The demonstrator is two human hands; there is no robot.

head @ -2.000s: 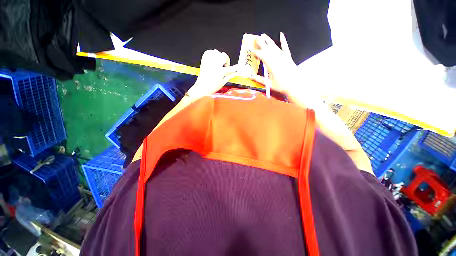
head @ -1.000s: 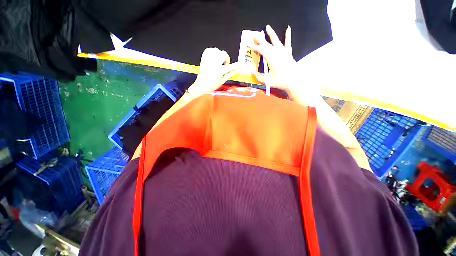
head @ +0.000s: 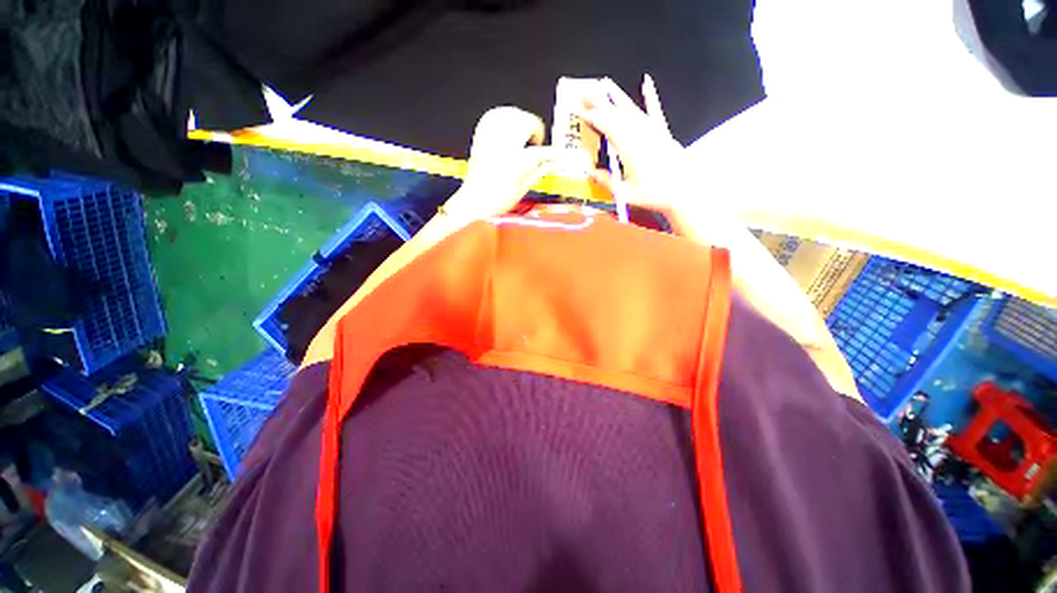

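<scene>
A black garment piece (head: 464,70) lies flat at the table's front edge. A small tan marking template (head: 576,125) with dark writing lies over its near edge. My left hand (head: 504,151) is at the template's lower left, thumb and fingers closed on its near end. My right hand (head: 635,145) is at its right side, fingertips touching the card, other fingers raised. A thin white marking pen (head: 618,185) is in my right hand, pointing down toward my apron. Its tip is not clear to see.
The white table (head: 864,139) has a yellow edge strip. A black pile (head: 87,93) hangs over the edge at left. Another black item (head: 1020,52) is at far right. Blue crates (head: 104,266) stand on the green floor at both sides. A red plastic object (head: 1006,440) is at lower right.
The raised fingers of my right hand spread, then came closer together again. The template and my left hand have hardly moved.
</scene>
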